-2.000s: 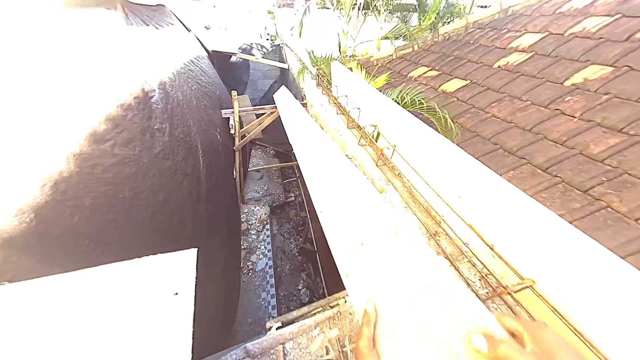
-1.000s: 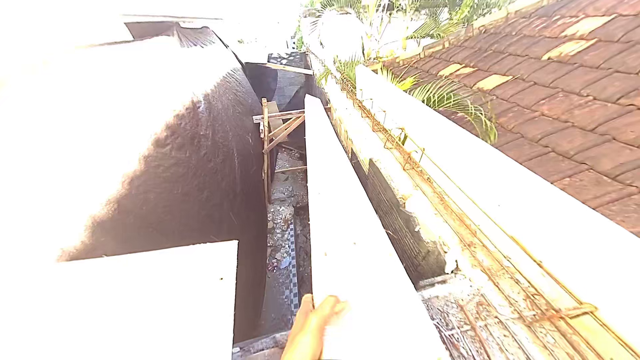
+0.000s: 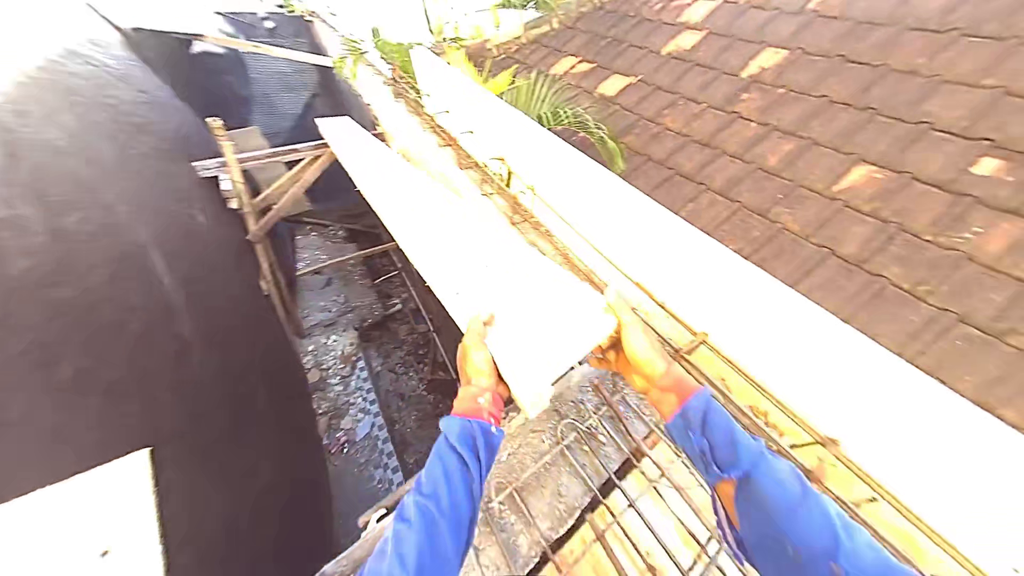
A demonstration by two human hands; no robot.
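Observation:
A long, pale, sunlit board [image 3: 472, 248] runs away from me, with its near end between my hands. My left hand [image 3: 480, 360] grips its left edge near that end. My right hand [image 3: 640, 348] holds the near right corner, its fingers partly hidden under the board. To the right, a second long pale board [image 3: 680, 216] stands along a narrow channel of rusty rebar [image 3: 552, 240]. Beneath my forearms lies a grid of steel reinforcing bars [image 3: 632, 472] over concrete and yellowish boards.
A deep gap with rubble [image 3: 336, 360] drops away at the left, beside a dark curved wall [image 3: 160, 280]. A wooden scaffold frame [image 3: 264, 200] stands in it. A tiled roof [image 3: 800, 144] slopes at the right, with palm fronds [image 3: 560, 112] at its edge. A pale panel [image 3: 88, 520] lies lower left.
The board's near end, below the view before, now shows between my hands. My right hand, out of view one second ago, is on its right corner. The view has shifted.

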